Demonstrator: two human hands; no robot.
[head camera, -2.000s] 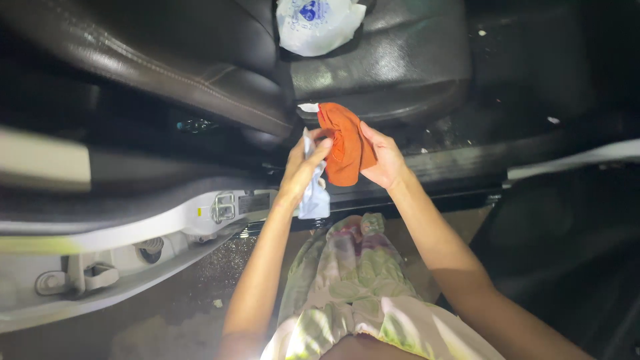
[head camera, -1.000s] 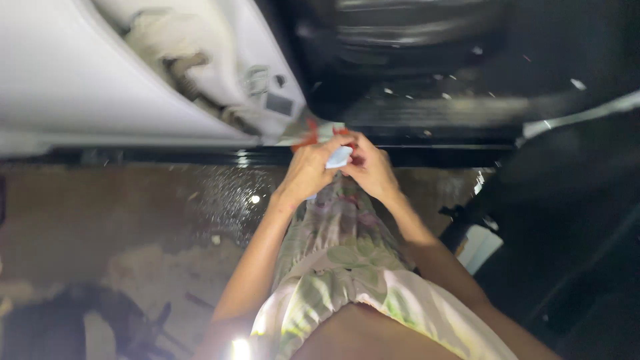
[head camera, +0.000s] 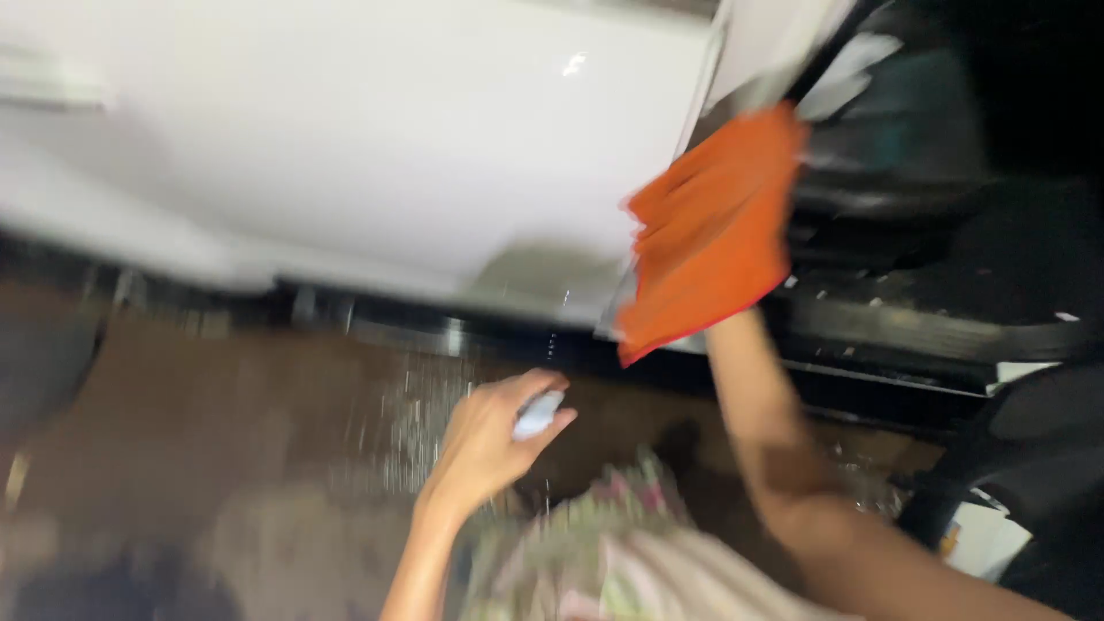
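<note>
My left hand (head camera: 500, 431) is closed around a small, folded pale blue cloth or wipe (head camera: 539, 414), low in front of the white car door. To the right, an orange cloth (head camera: 716, 233) with a red edge hangs spread out at the end of my right arm. The cloth covers my right hand, so its fingers are hidden; only the forearm shows below the lower edge. The cloth is in front of the rear edge of the door, beside the opening into the car. Motion blurs the picture.
The white car door panel (head camera: 345, 147) fills the upper left. At the right are the dark car interior with a seat (head camera: 897, 138), a white bag (head camera: 849, 78) and the door sill (head camera: 914, 332) with small bits on it. Wet brown ground (head camera: 285, 431) lies below.
My hands were together a second ago and are now apart. The orange cloth, bunched up two seconds ago, now hangs spread out on the right. The view has swung strongly toward the door.
</note>
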